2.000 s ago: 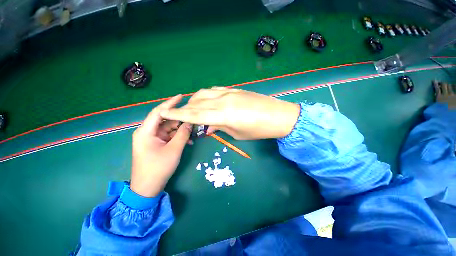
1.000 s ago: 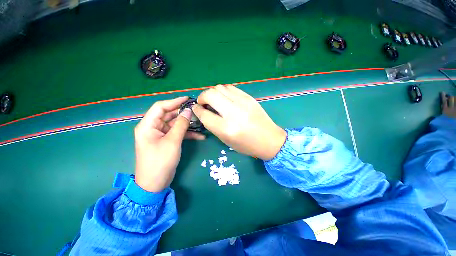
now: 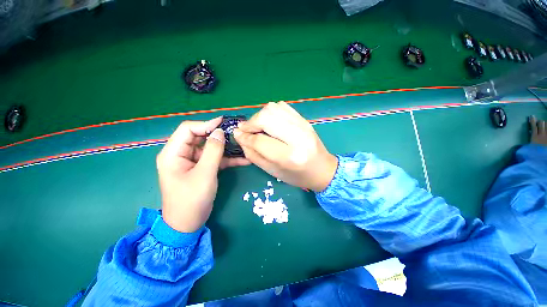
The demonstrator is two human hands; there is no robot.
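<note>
My left hand grips a round black unit by its left side, with the thumb on its face, above the green bench. My right hand is at the unit's right side, its thumb and fingertips pinched together against the face. Whether a small piece is between those fingertips cannot be seen. A loose pile of small white pieces lies on the bench below the hands. The orange stick is mostly hidden; only a small reddish tip shows under the right wrist.
More round black units stand on the green belt beyond the red line, one at left, others at right. A close row of small units is at far right. Another person's hand and blue sleeve show at the right edge.
My right hand has drawn back from over my left hand to the unit's right side, and its fingertips now pinch at the face. Units on the belt appear shifted right in view.
</note>
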